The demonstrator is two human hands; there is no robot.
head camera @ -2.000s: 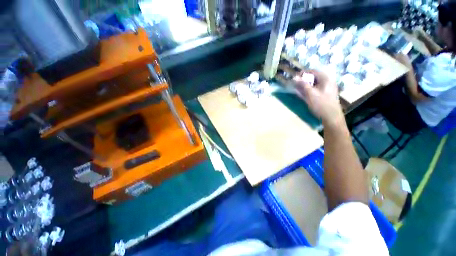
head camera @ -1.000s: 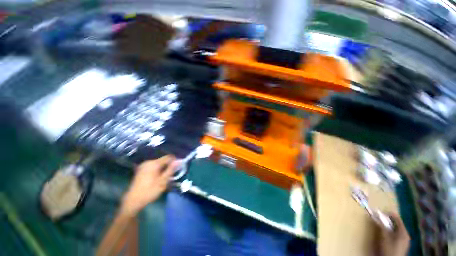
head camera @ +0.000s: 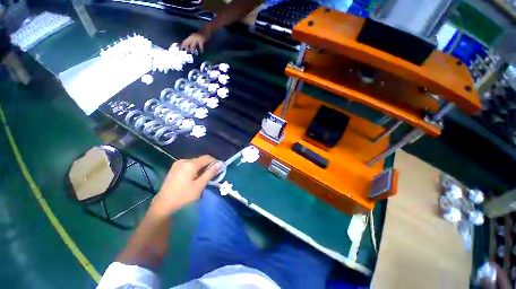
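Observation:
My left hand (head camera: 184,183) is at the bench's front edge, left of the press, with its fingers closed on a ring assembly (head camera: 220,171). Pale lobed heads show beside the fingers, one at the press's front left corner (head camera: 250,154) and one lower down (head camera: 226,188). My right hand (head camera: 500,278) is cut off at the lower right edge and blurred, beside a shiny part; its grip is unclear. The orange press (head camera: 334,189) has a black fixture (head camera: 327,126) and a black bar (head camera: 309,154) on its base, with no part in the fixture.
Rows of ring assemblies lie on the black mat (head camera: 235,121). Loose lobed heads lie on a white sheet (head camera: 85,93), where another person's hand reaches in. A cardboard sheet (head camera: 416,226) at right holds several parts. A stool (head camera: 90,173) stands at left.
The view has turned further left and steadied. My left hand still holds the ring assembly by the press's left corner. My right hand has moved to the picture's lower right edge.

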